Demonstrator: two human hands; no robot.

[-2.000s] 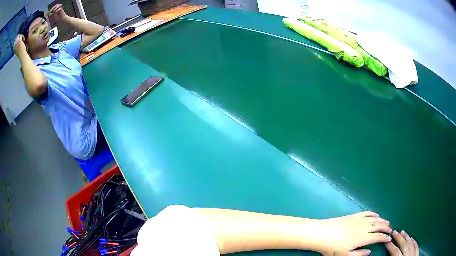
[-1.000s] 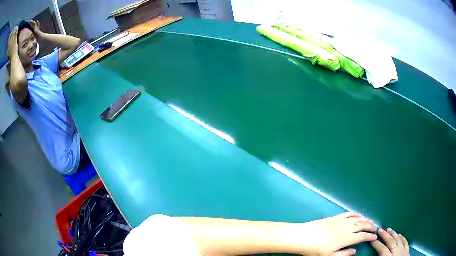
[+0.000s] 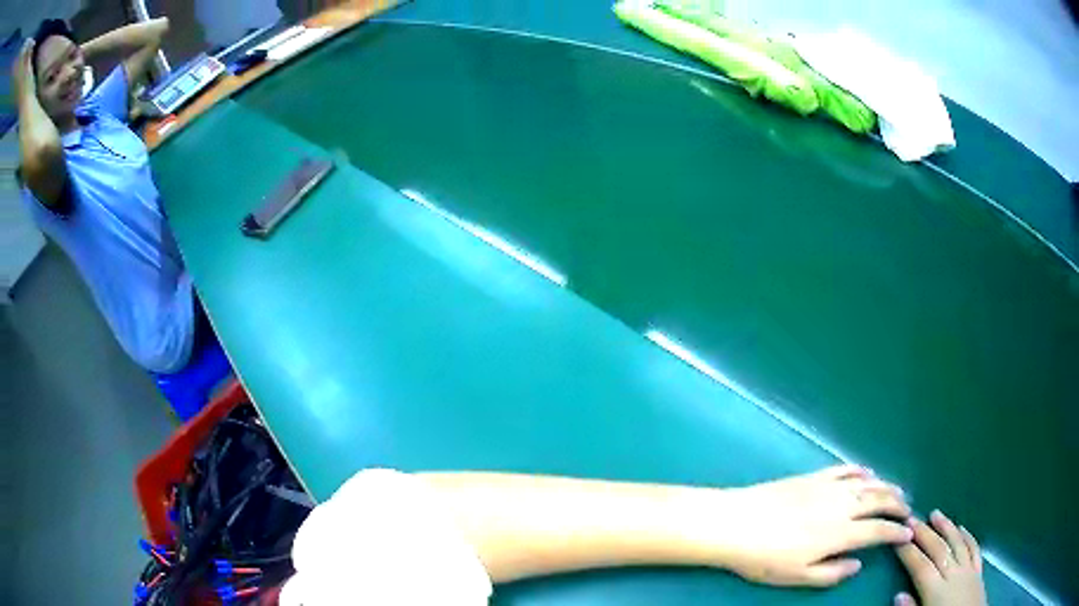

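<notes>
My left hand (image 3: 816, 527) is bare and lies palm down on the green table mat (image 3: 473, 367) at the lower right, its forearm coming from the bottom left with a loose white sleeve. Its fingers are slightly apart and nothing shows in it. My right hand (image 3: 947, 566) is bare, partly cut off by the bottom edge, with its fingers apart and nothing visible in it. The fingertips of both hands meet or overlap slightly. A thin band seems to show on a right finger.
A dark smartphone (image 3: 288, 199) lies at the left. A bright green bundle (image 3: 757, 65) and white cloth (image 3: 913, 116) lie at the far side. A person in light blue (image 3: 112, 225) sits at the left. A red bin (image 3: 166, 468) of black leads stands beside the table.
The camera view has shifted, moving the phone and bundle in the picture. The other person's arms have moved, with hands still near the head. My hands stay together on the mat.
</notes>
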